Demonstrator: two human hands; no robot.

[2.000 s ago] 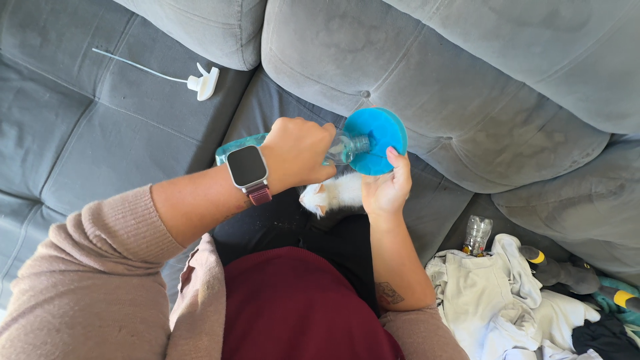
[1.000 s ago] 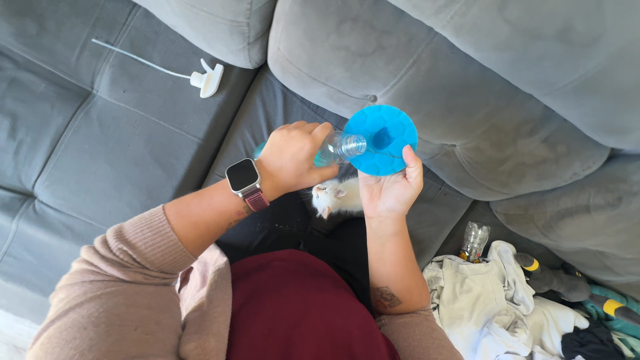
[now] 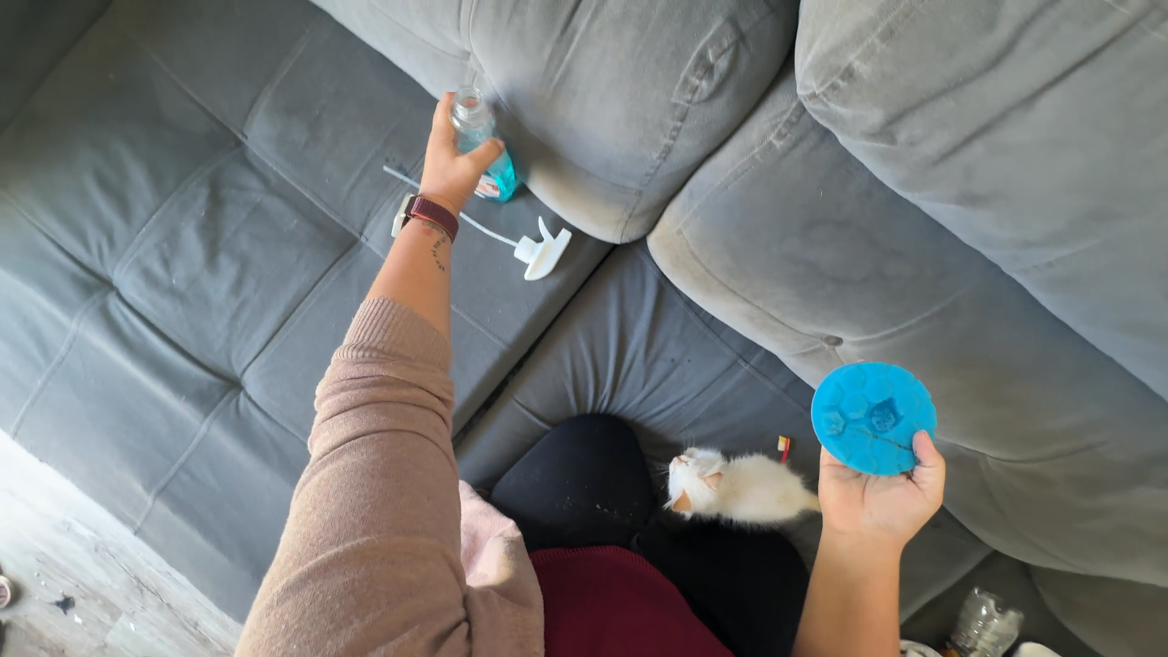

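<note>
My left hand (image 3: 456, 160) grips a clear bottle (image 3: 500, 173) of blue liquid by its upper part; the bottle has no cap and stands or leans at the sofa's backrest. Beside that wrist a white trigger spray head (image 3: 545, 253) with its long tube lies on the seat. My right hand (image 3: 878, 493) holds up a round blue dish (image 3: 873, 418) with a honeycomb pattern and a darker patch near its middle. A white kitten with orange ears (image 3: 739, 488) lies between my lap and my right hand.
A small red and yellow object (image 3: 784, 448) lies behind the kitten. A clear crumpled plastic item (image 3: 985, 622) is at the lower right. The grey sofa's backrest cushions (image 3: 849, 228) rise along the far side. Wooden floor (image 3: 82, 557) shows at lower left.
My left hand has moved the bottle away from the blue dish, to the far left by the spray head. My right hand still holds the dish. The view has shifted left.
</note>
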